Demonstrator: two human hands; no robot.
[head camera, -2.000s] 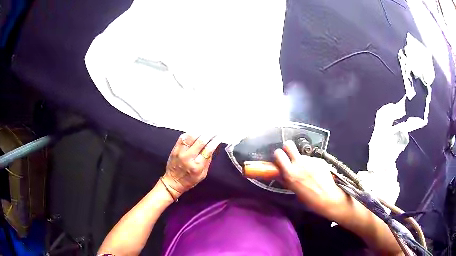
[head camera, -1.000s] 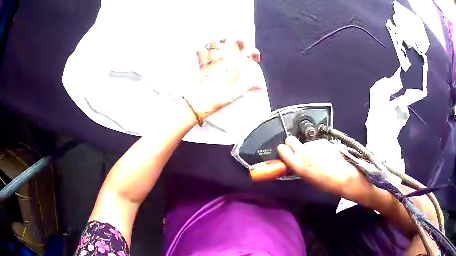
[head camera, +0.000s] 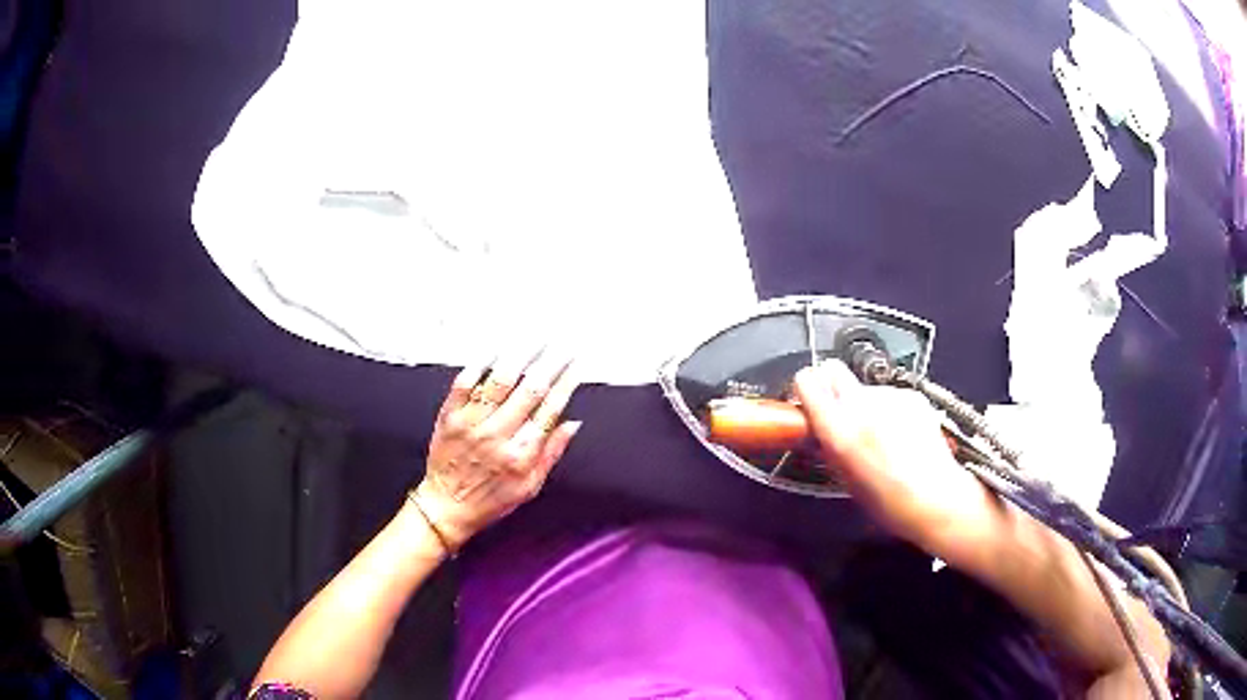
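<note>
A white garment (head camera: 520, 178), overexposed, lies spread on dark purple cloth, with a small grey slit opening at its left part. My left hand (head camera: 499, 445) lies at the garment's near edge, fingers apart, fingertips on the white cloth; whether it pinches the edge cannot be told. My right hand (head camera: 889, 445) is closed around the orange handle of the steam iron (head camera: 745, 358). The iron rests by the garment's near right corner, its tip pointing left. Hoses run from its back to the right, over my right forearm.
Ragged white fabric strips (head camera: 1060, 321) lie to the right of the iron. A thin dark cord (head camera: 957, 71) curves on the dark purple cloth (head camera: 875, 205) at upper right. A grey-blue bar (head camera: 69, 486) juts in at lower left beside a brown object.
My left hand has come back from the middle of the garment to its near edge. The iron, still in my right hand, has shifted slightly right since one second ago.
</note>
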